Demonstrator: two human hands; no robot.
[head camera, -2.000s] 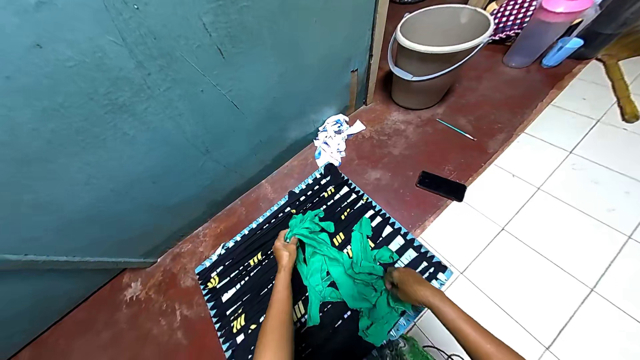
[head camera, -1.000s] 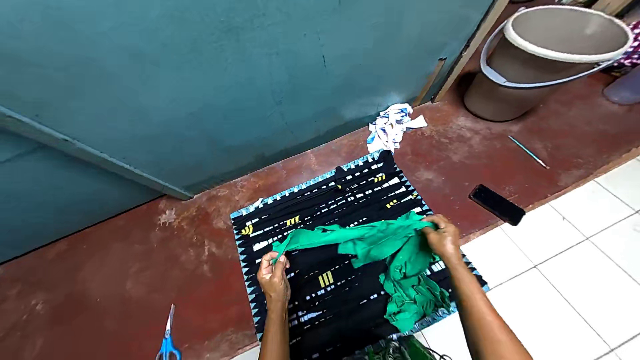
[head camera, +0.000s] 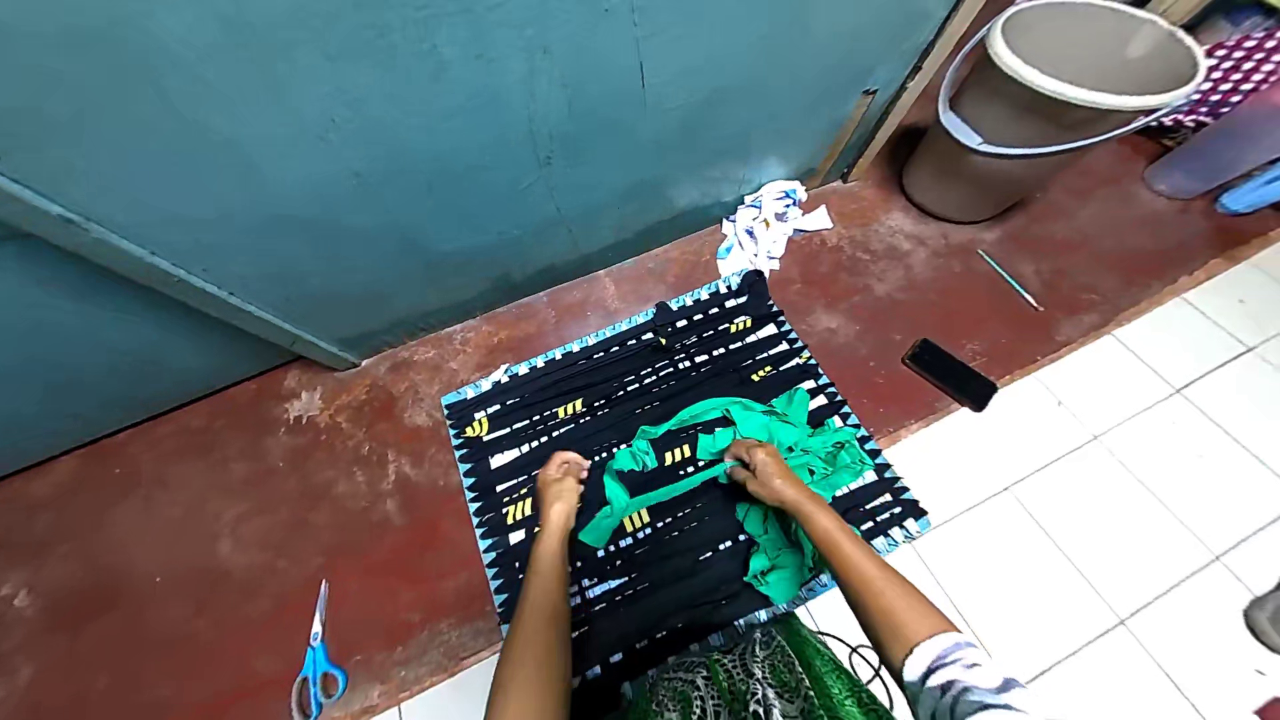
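A green fabric strip (head camera: 785, 560) lies in a loose heap over the right part of a black woven mat (head camera: 690, 560) with white and yellow marks and a light blue edge. My right hand (head camera: 762, 470) grips part of the green fabric near the mat's middle. Left of the strip's loose end, my left hand (head camera: 562, 485) is held over the mat with its fingers curled, apart from the green fabric; whether it holds something small does not show.
Blue-handled scissors (head camera: 319, 665) lie on the red floor at left. White cloth scraps (head camera: 765, 228) rest beyond the mat by the teal wall (head camera: 480, 150). A black phone (head camera: 948, 373), a thin pencil-like stick (head camera: 1010, 280) and a grey-brown bucket (head camera: 1000, 130) are at right.
The green strip, held stretched between both hands a second ago, now lies curved on the mat. My left hand has let go of its end. My right hand has moved left over the mat.
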